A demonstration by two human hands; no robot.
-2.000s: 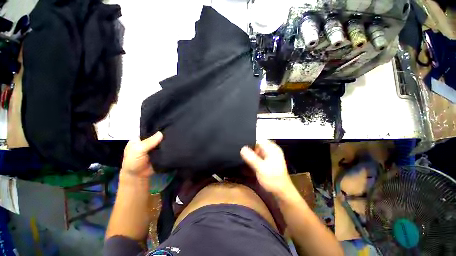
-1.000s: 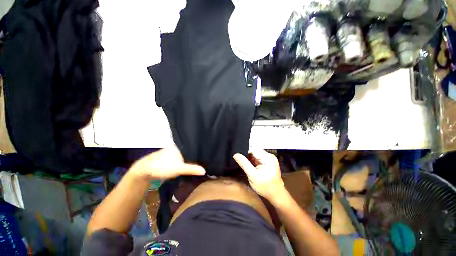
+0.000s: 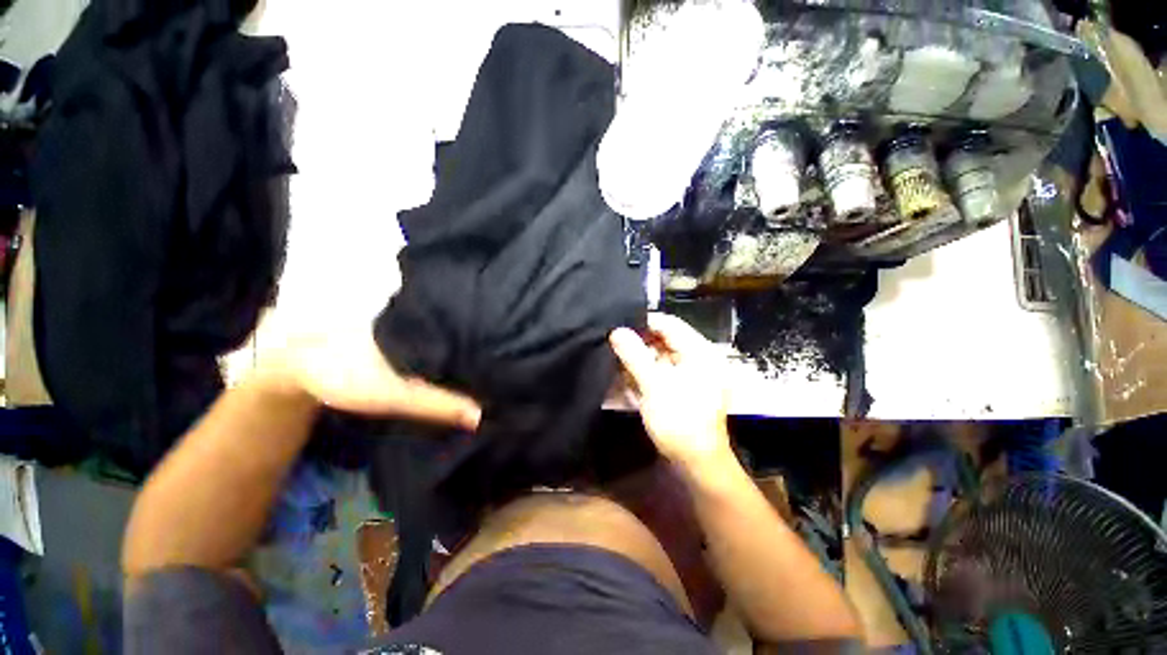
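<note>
A black garment piece (image 3: 525, 243) lies crumpled on the white table, its right edge at the needle area (image 3: 640, 256) of the overlock machine (image 3: 870, 115). Its lower end hangs over the table's front edge. My left hand (image 3: 346, 378) lies at the cloth's lower left, thumb stretched over it; its fingers are blurred against the bright table and partly hidden. My right hand (image 3: 672, 378) is at the cloth's lower right edge, just below the needle area, with thumb and fingertips at the edge.
A large black garment heap (image 3: 160, 218) lies at the left of the table. A bright white pad (image 3: 678, 109) covers part of the machine head. Black lint (image 3: 806, 333) clings below the machine. A round fan (image 3: 1049, 563) stands at lower right. Navy cloth (image 3: 1133, 192) lies at far right.
The cloth has bunched up and its lower part has risen onto the table. My right hand has moved up towards the needle area. My left hand has moved left and up.
</note>
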